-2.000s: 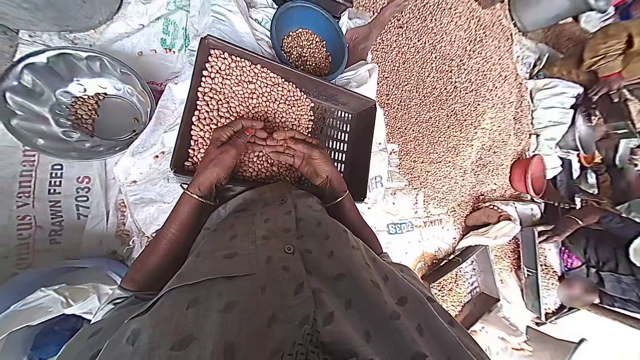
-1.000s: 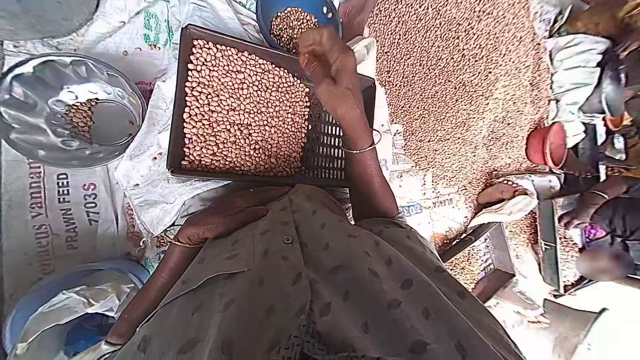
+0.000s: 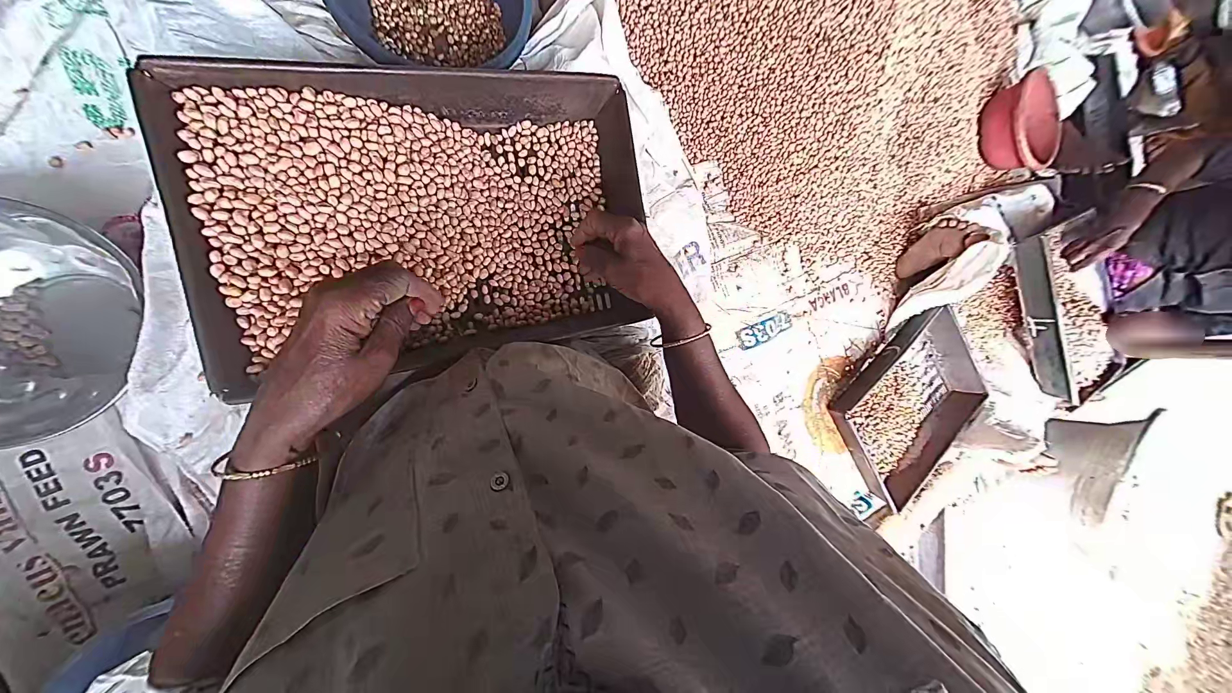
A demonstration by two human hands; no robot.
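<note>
A dark rectangular tray (image 3: 385,82) with a slotted bottom lies before me, covered with shelled peanuts (image 3: 356,183). My left hand (image 3: 351,327) is over the tray's near side, its fingers curled with thumb and fingertips close together at the peanuts; whether it grips one cannot be told. At the right part of the tray, my right hand (image 3: 626,260) is bent down with its fingertips on the peanuts; what lies between them is hidden. Each wrist wears a bangle.
A blue bowl (image 3: 525,34) of nuts stands beyond the tray, a metal basin (image 3: 87,318) at left. Peanuts (image 3: 818,106) form a large spread at right. Farther right are a red pot (image 3: 1015,120), a smaller tray (image 3: 953,423) and another person's hand (image 3: 1107,226).
My right hand has come from near the blue bowl down to the tray. My left hand has moved from my lap onto the peanuts, which now cover more of the tray's right part.
</note>
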